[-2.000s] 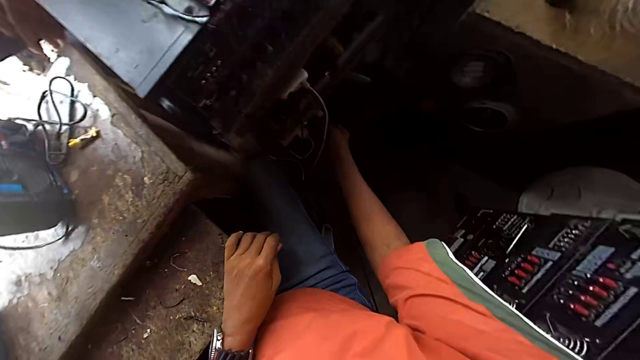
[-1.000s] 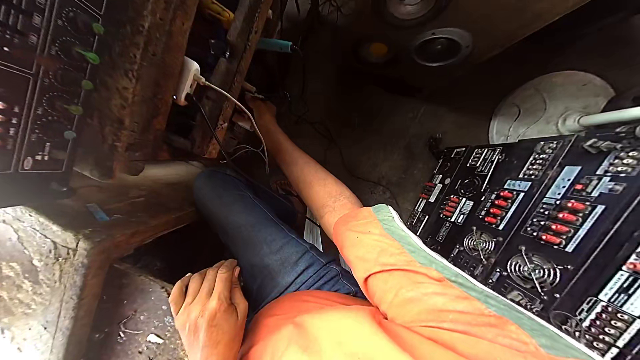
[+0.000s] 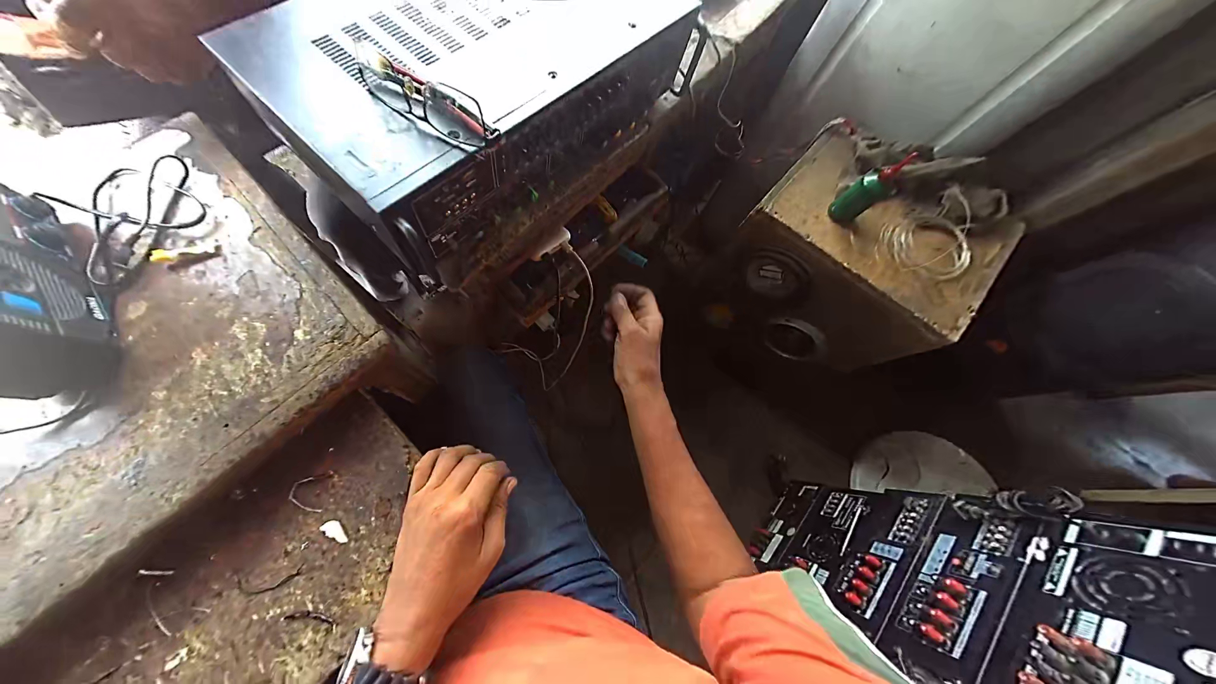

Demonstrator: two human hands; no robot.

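Note:
My left hand (image 3: 451, 527), a watch at its wrist, rests on my thigh in blue jeans (image 3: 518, 475) with nothing seen in it. My right hand (image 3: 635, 332) is raised near the shelf below the bench, its fingers curled; whether something small is between them cannot be told. Left of it, a white plug (image 3: 551, 244) with a white cable (image 3: 589, 294) hangs at the shelf. Above stands a metal-cased amplifier (image 3: 380, 161) with test leads (image 3: 427, 100) on its top.
Stacked amplifiers with red terminals (image 3: 912, 589) stand at lower right. A speaker box (image 3: 807, 228) carries a green-handled tool (image 3: 860, 197) and a coil of wire (image 3: 926, 247). At left, a worn bench (image 3: 237, 361) holds a black device (image 3: 57, 313) and cable. A person's hand (image 3: 142, 38) shows at upper left.
My right hand has come away from the cables by the shelf, where it was one second ago. My left hand stays on my thigh. The view has swung noticeably.

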